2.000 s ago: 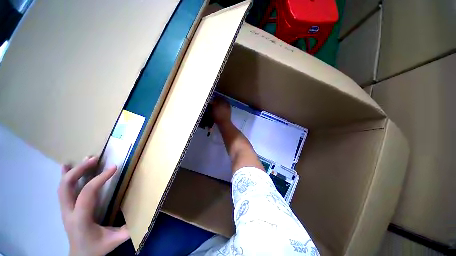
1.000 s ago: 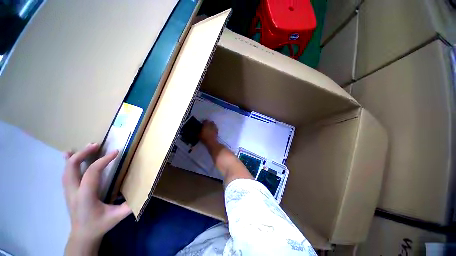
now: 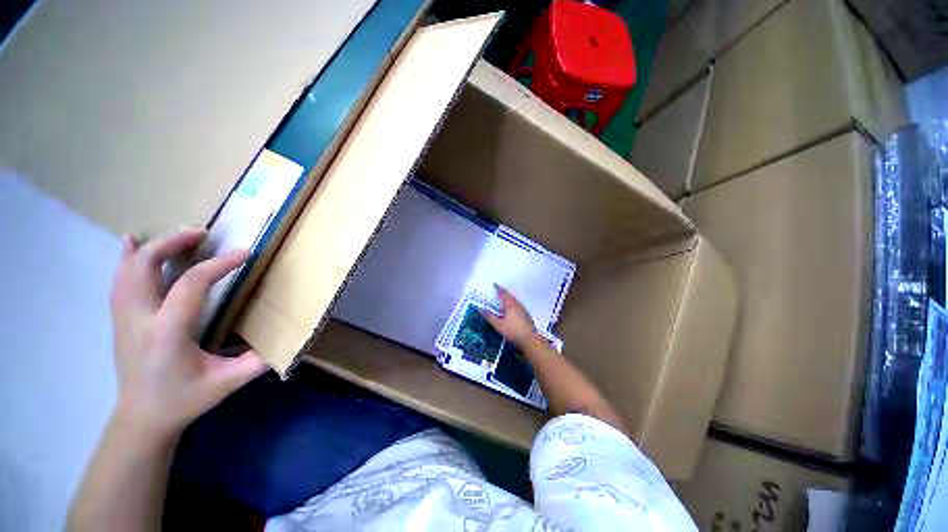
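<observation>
An open housing with circuit boards (image 3: 452, 338), a white frame with two green-black boards, lies on white slabs (image 3: 400, 260) inside the carton (image 3: 561, 156). My right hand (image 3: 511, 320) reaches into the carton, with its thumb over the housing's upper rim by the green board and its fingers at the white slab beside it. My left hand (image 3: 172, 322) curves around the bench edge beside the raised carton flap (image 3: 353, 197). Its fingers lie near a white labelled piece (image 3: 255, 203) and its thumb is at the flap's lower corner. Whether it grips the flap is unclear.
A large tan cardboard sheet (image 3: 156, 94) lies on the bench at the upper left. A red stool (image 3: 587, 52) stands behind the carton. Large closed cartons (image 3: 780, 270) are stacked on the right, with plastic-wrapped material (image 3: 902, 249) beyond them.
My right hand has moved from a dark piece at the left of the carton to the circuit-board housing. The dark piece no longer shows. The view has shifted; my left hand stays at the bench edge.
</observation>
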